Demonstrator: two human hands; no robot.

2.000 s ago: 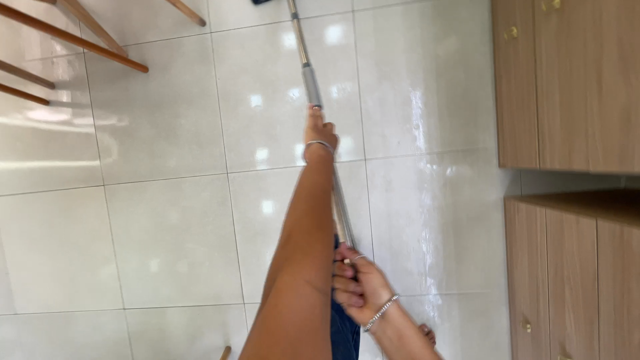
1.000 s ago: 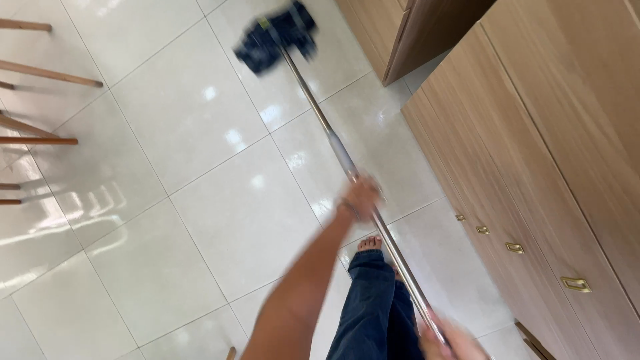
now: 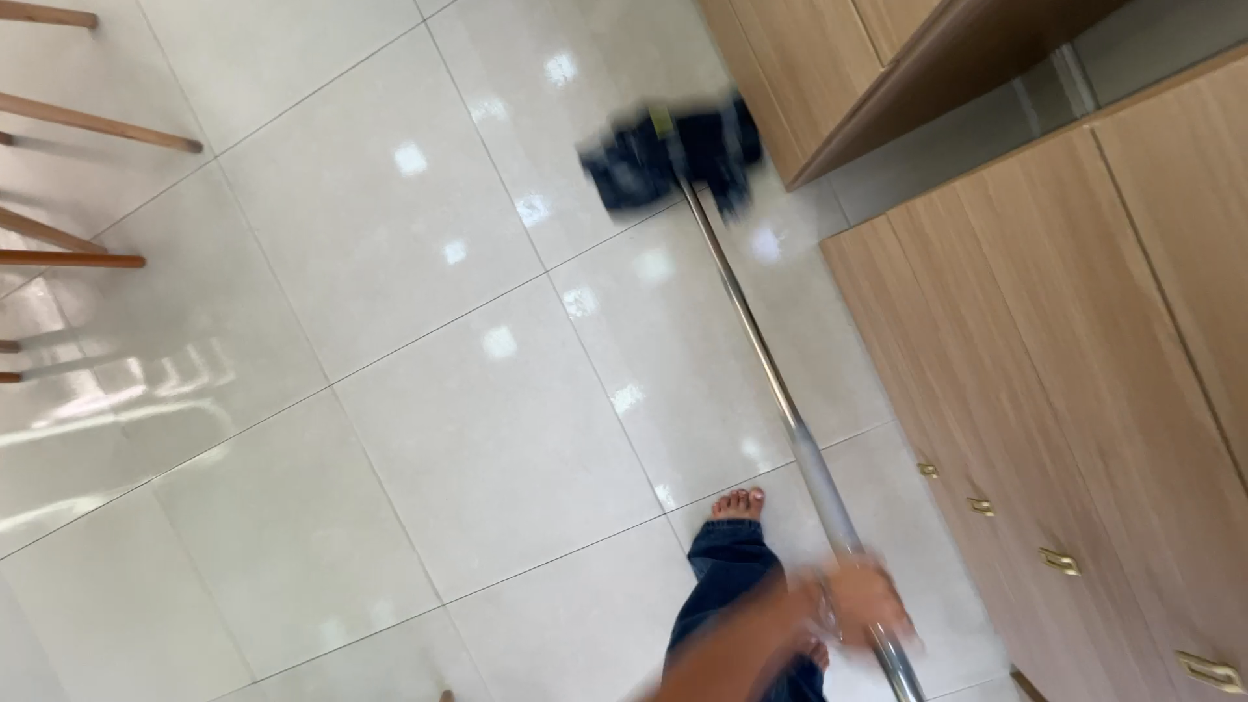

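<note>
My left hand is closed around the metal pole of a mop, just below its grey sleeve; the hand is blurred. The pole slants up and left to the mop's dark blue cloth head, which lies on the tiled floor beside a wooden cabinet's corner. A yellow-green part shows at the top of the head. The pole's lower end runs out of the bottom edge of the view, and my right hand is out of view.
Wooden cabinets with brass-coloured handles line the right side, with a gap between two of them. Wooden furniture legs stand at the left on the glossy floor tiles. My bare foot is near the pole.
One second ago my right hand held the pole's lower end at the bottom edge; now it is out of view. The mop head shows nearer the cabinet corner. The view has turned since the first frame.
</note>
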